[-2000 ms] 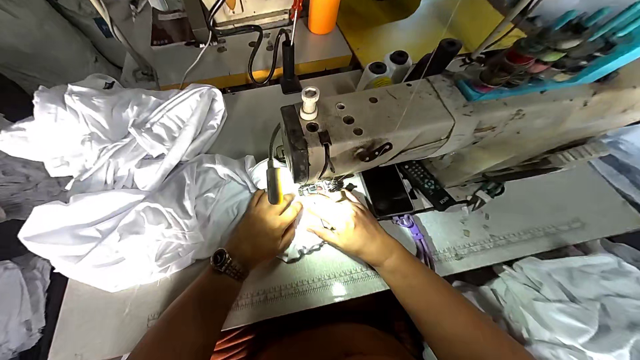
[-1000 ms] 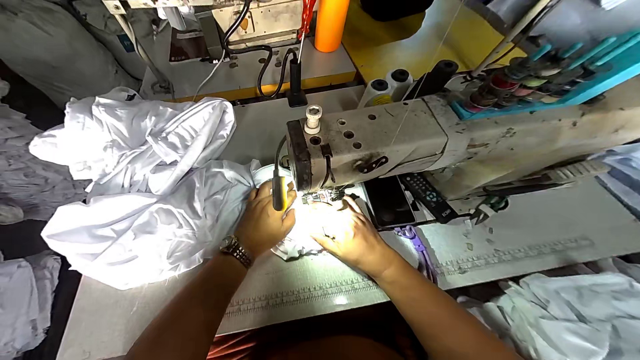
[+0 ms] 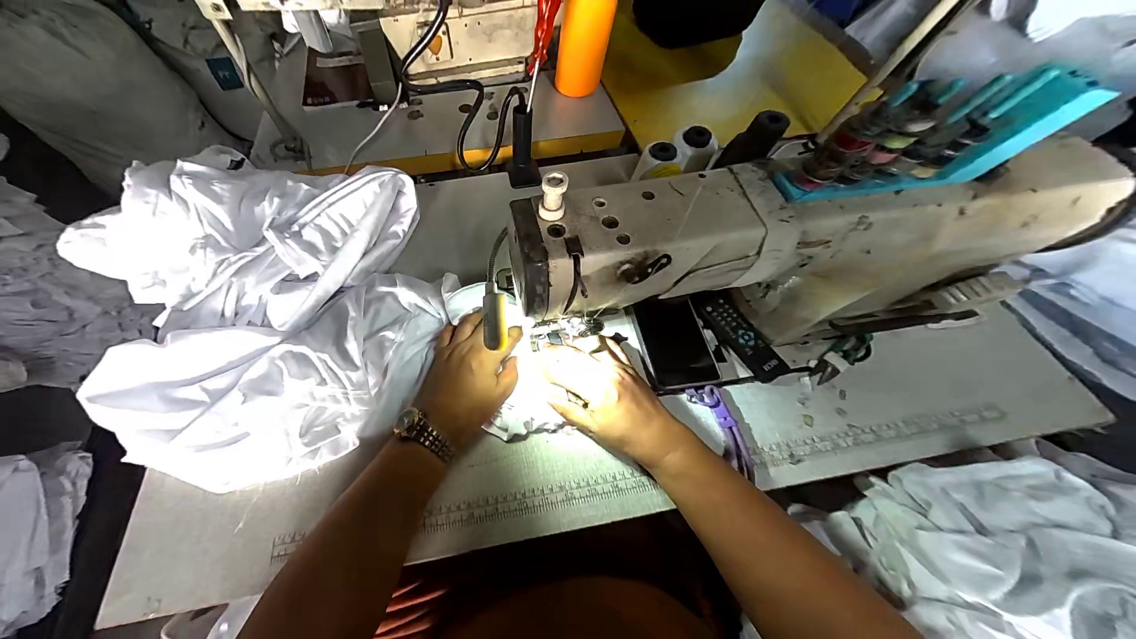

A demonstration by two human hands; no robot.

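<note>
An industrial sewing machine (image 3: 657, 240) stands over the table, its needle area brightly lit by a small lamp (image 3: 494, 321) on a flexible neck. My left hand (image 3: 470, 377), a watch on its wrist, lies on white fabric (image 3: 355, 355) just left of the presser foot, fingers pointing at the machine. My right hand (image 3: 608, 395) rests with bent fingers on the same fabric, close to the right of the foot. Glare hides the fingertips and the stitching spot. Most of the fabric is heaped on the table to the left.
A smartphone (image 3: 676, 342), a remote control (image 3: 741, 335) and a purple strap (image 3: 726, 422) lie right of my right hand. Thread cones (image 3: 695, 146) and a turquoise bobbin rack (image 3: 1003, 138) stand behind and on the machine. An orange bottle (image 3: 586, 44) is farther back. More white fabric (image 3: 994, 532) lies at lower right.
Both hands stay on the fabric beside the needle area, with only slight shifts of the fingers. The view has moved a little.
</note>
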